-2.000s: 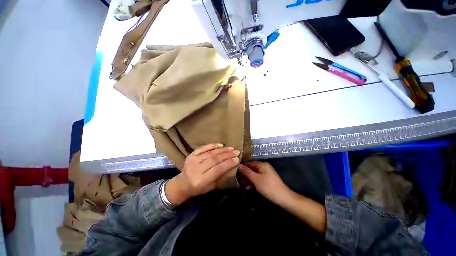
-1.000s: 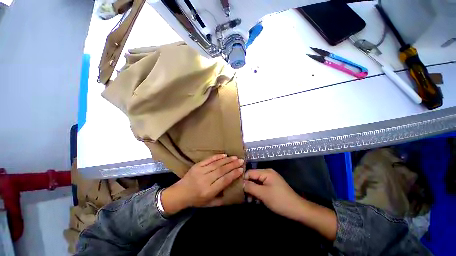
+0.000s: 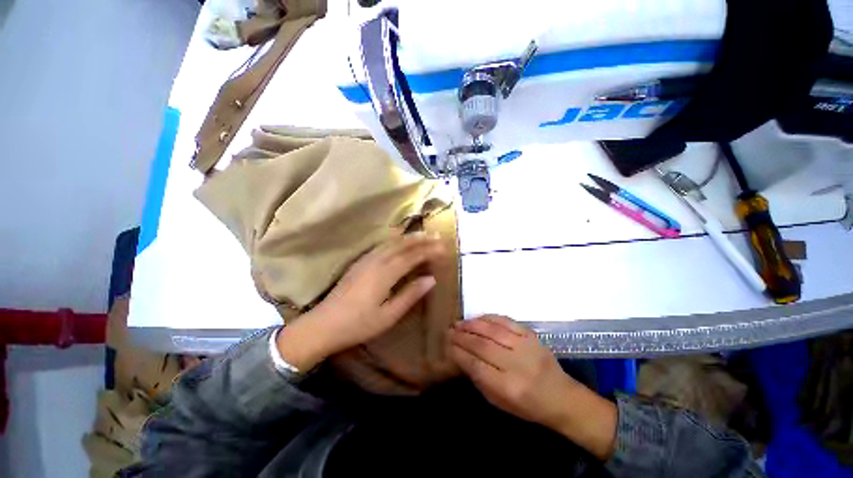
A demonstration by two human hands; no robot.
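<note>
A tan garment panel [image 3: 318, 219] lies bunched on the white machine table and hangs over its front edge. A flatter placket strip [image 3: 443, 280] runs along its right edge, up to the needle area of the white sewing machine [image 3: 552, 89]. My left hand [image 3: 374, 289] lies on the cloth just below the needle area, fingers spread; no clear grip shows. My right hand [image 3: 505, 359] is at the strip's right edge near the table front, fingertips on the cloth edge. The needle and presser foot are hard to make out.
A brown strip with dots [image 3: 229, 112] lies at back left. Blue and pink snips [image 3: 636, 207], a black flat object [image 3: 641, 154], a white stick [image 3: 734, 252] and a screwdriver [image 3: 769, 247] lie right. Cut pieces [image 3: 131, 401] hang low left. A ruler [image 3: 655, 342] edges the table.
The view has shifted, showing more of the machine head. My left hand has moved up the cloth towards the needle. My right hand has turned more palm-down at the strip's edge.
</note>
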